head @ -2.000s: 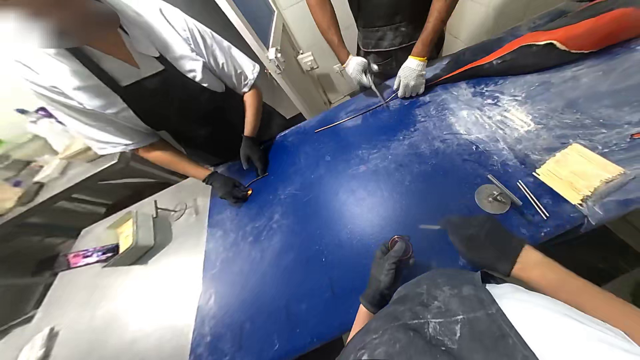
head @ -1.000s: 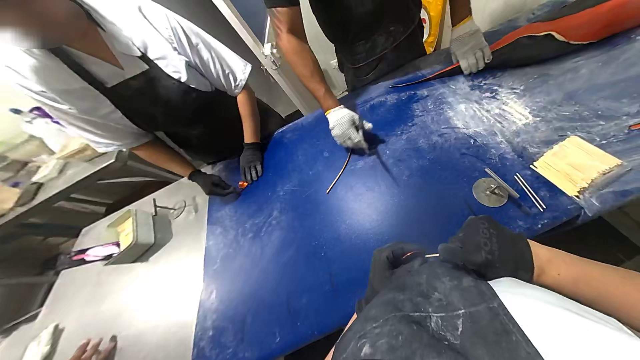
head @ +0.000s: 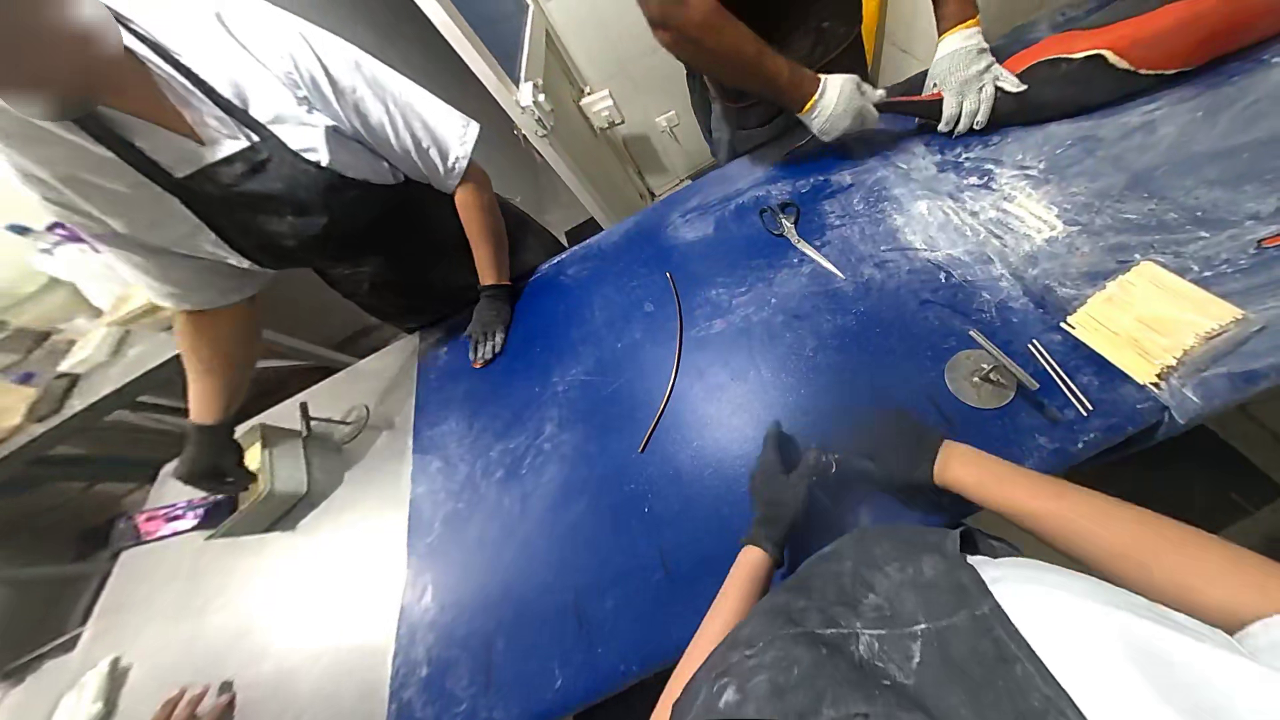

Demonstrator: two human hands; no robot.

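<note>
My left hand (head: 782,490), in a dark glove, is raised above the near edge of the blue-topped table (head: 520,560), fingers bent. Close to its right is my right hand (head: 890,450), also dark-gloved and blurred by motion. Something small and pale shows between the two hands; what it is and which hand has it cannot be told. A thin curved dark strip (head: 679,350) lies to the left beyond my hands. Right of my right hand are a round metal disc (head: 980,379) with a raised centre, a flat metal bar (head: 1004,360) and thin rods (head: 1061,377).
Scissors (head: 800,240) lie farther back. Pale sticks (head: 1155,322) are bundled at right. A co-worker in white gloves handles a red-and-black piece (head: 1130,60) at the back. Another co-worker at left reaches to a metal box (head: 280,480) on a steel table (head: 330,600); a bare hand (head: 195,703) shows below.
The white-gloved co-worker has let go of the dark strip and now has both hands at the red-and-black piece. The left co-worker's one hand moved to the metal box. My hands have moved away from my apron.
</note>
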